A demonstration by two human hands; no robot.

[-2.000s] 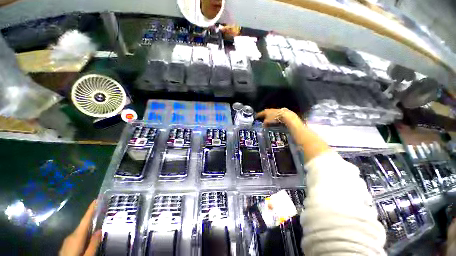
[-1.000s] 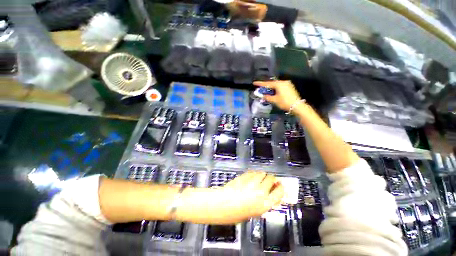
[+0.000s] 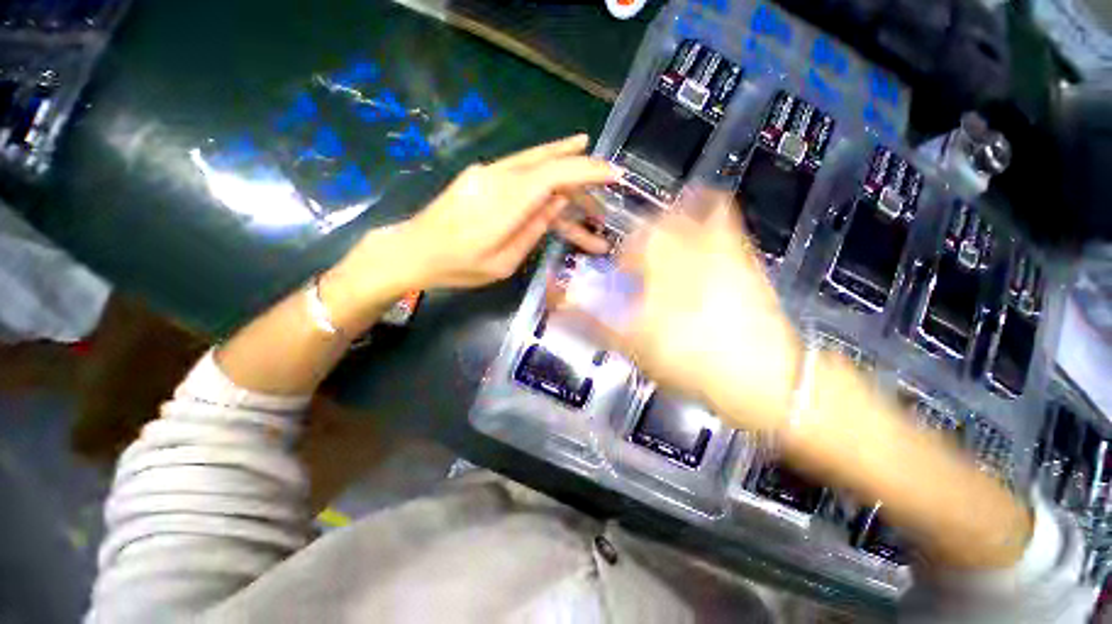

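Keypad phones, one of them upper left point(image 3: 665, 140), lie in two rows in a clear blister tray point(image 3: 488, 396), which looks tilted in view. My left hand point(image 3: 482, 219) is at the tray's left side, fingers apart, fingertips by the lower end of the upper-left phone; I see nothing in it. My right hand point(image 3: 701, 293) is motion-blurred over the left part of the tray. A pale, bluish patch point(image 3: 604, 287) shows at its fingertips; whether this is film or a card, and whether it is held, I cannot tell. My hands hide part of the lower row.
Blue film scraps point(image 3: 409, 144) lie on the green mat point(image 3: 183, 92) to the left, beside a bright glare. A sheet of blue-printed films point(image 3: 829, 67) is beyond the tray. A small bottle with a metallic top point(image 3: 982, 146) stands beside it. More phones point(image 3: 1073, 451) are at the right.
The view has turned and shifted left and down. My right hand has left the bottle and is over the tray's left part. My left hand has moved from the lower-right phones to the tray's left side.
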